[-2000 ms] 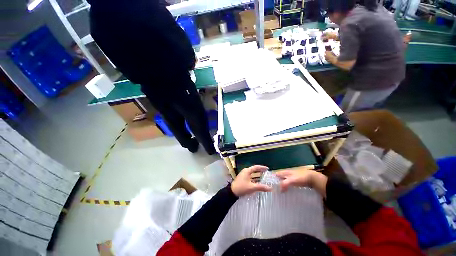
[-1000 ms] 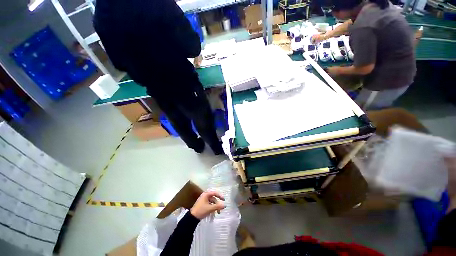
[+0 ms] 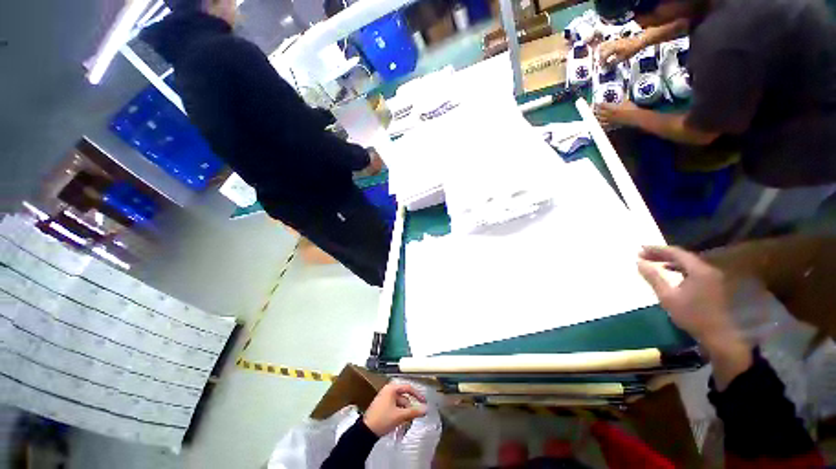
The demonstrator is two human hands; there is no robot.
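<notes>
My left hand (image 3: pixel 394 409) is low in the centre, fingers pinched on the upper end of a clear ribbed air-column bag (image 3: pixel 417 444), which hangs down to the frame's bottom edge. My right hand (image 3: pixel 689 298) is over the right edge of the trolley, thumb and fingers apart, with nothing seen in it. The fingertips are near the right side of a large white sheet (image 3: pixel 541 275) on the trolley top; whether they touch it is unclear. An open carton (image 3: pixel 344 389) with more clear bags (image 3: pixel 307 444) is beside my left hand.
The green-topped trolley (image 3: pixel 522 361) stands directly in front. A person in black (image 3: pixel 266 128) stands beyond it at left; another person (image 3: pixel 761 82) handles white-and-black products (image 3: pixel 646 82) at right. A brown carton (image 3: pixel 779 275) is at the right, and a gridded white stack (image 3: pixel 101 339) at the left.
The view has moved closer to the trolley. My right hand has let go of the clear bag it moved to the right and is now over the trolley. My left hand stays at its bag.
</notes>
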